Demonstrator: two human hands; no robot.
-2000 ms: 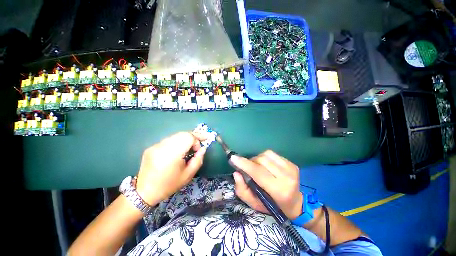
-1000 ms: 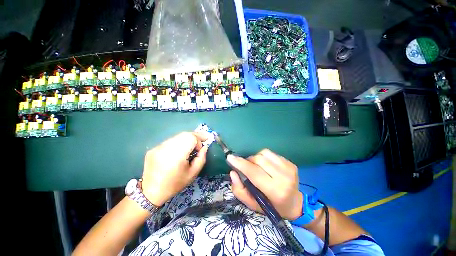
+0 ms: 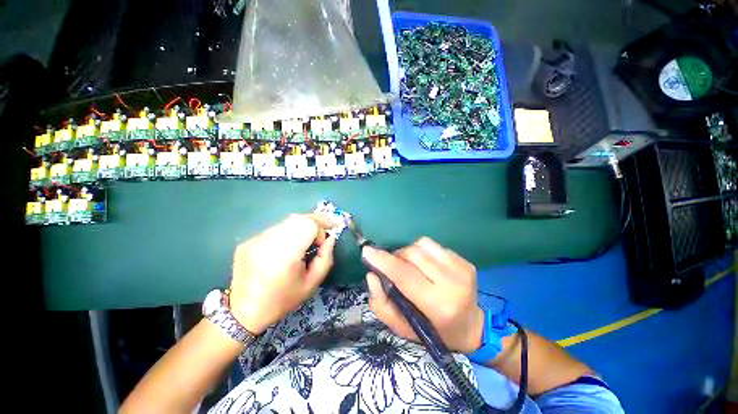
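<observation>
My left hand [image 3: 279, 263], with a metal watch on the wrist, pinches a small white-blue circuit board [image 3: 333, 218] in its fingertips above the green mat. My right hand [image 3: 429, 291], with a blue wrist band, is closed around a black soldering iron [image 3: 417, 319]. The iron's thin tip is at the board's right side; whether it touches is too small to tell. The board's lower left part is hidden by my left fingers.
Rows of populated boards [image 3: 170, 160] line the mat's back under a clear fume hood [image 3: 303, 61]. A blue bin [image 3: 506, 121] holds small green boards. Right of it are a yellow sponge [image 3: 533, 126], a black iron stand [image 3: 537, 186], a soldering station [image 3: 619, 145] and a black divided tray [image 3: 684, 222].
My right hand and the iron have shifted slightly left and up. My left hand moved slightly right earlier, then stayed nearly still, with the board at the same place.
</observation>
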